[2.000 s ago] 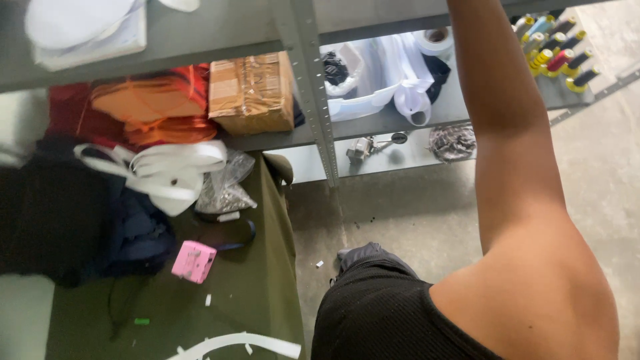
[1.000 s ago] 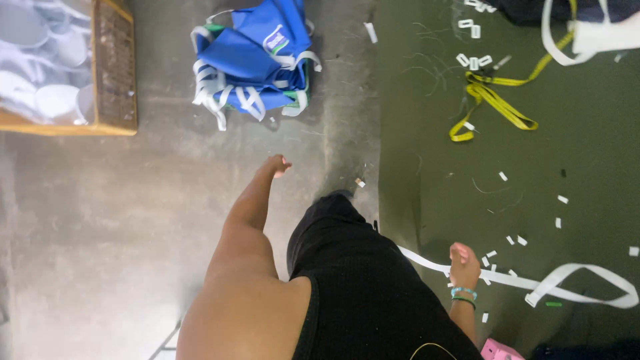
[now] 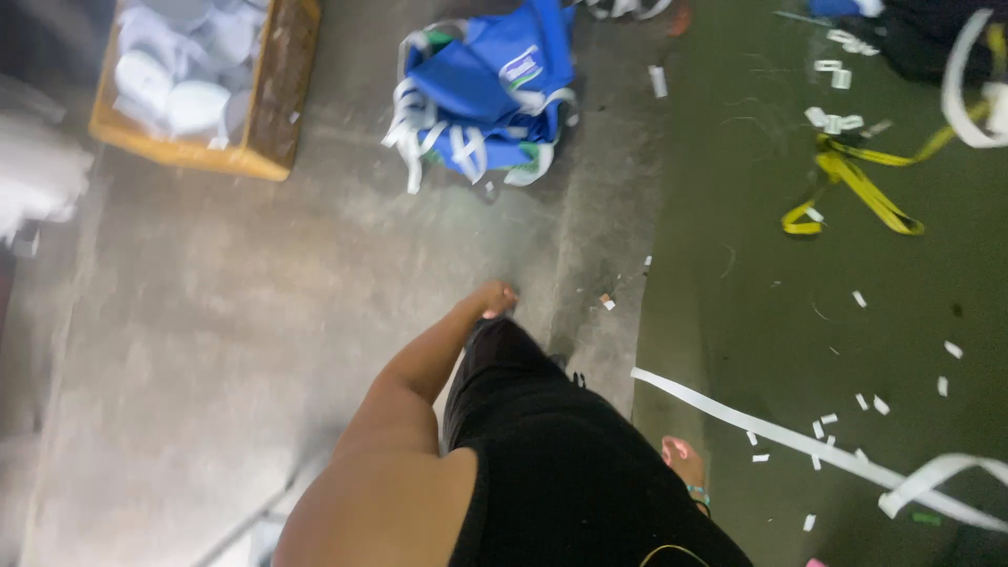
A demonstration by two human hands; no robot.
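My left hand (image 3: 496, 299) hangs low beside my dark-clothed leg, above the concrete floor. Its fingers look loosely curled, and no object shows in it. At the edge of the green-covered table, my right hand (image 3: 683, 461) has bracelets at the wrist and is partly hidden by my torso. It looks empty, with fingers loosely bent. Nearest to it is a long white strap (image 3: 740, 419), which lies on the table apart from the fingers and crosses a looped piece of strap (image 3: 937, 472). Small white cut pieces (image 3: 881, 405) lie scattered around the strap.
A blue bag with white straps (image 3: 488, 87) lies on the floor ahead. At upper left stands a brown box (image 3: 276, 94) filled with white pieces. The green table surface (image 3: 709, 315) holds a yellow strap (image 3: 866, 193) and dark fabric (image 3: 929, 39) at the far right.
The view has swung away from the shelves to the floor and table. Since one second ago, my right hand has moved off the white strap towards my body.
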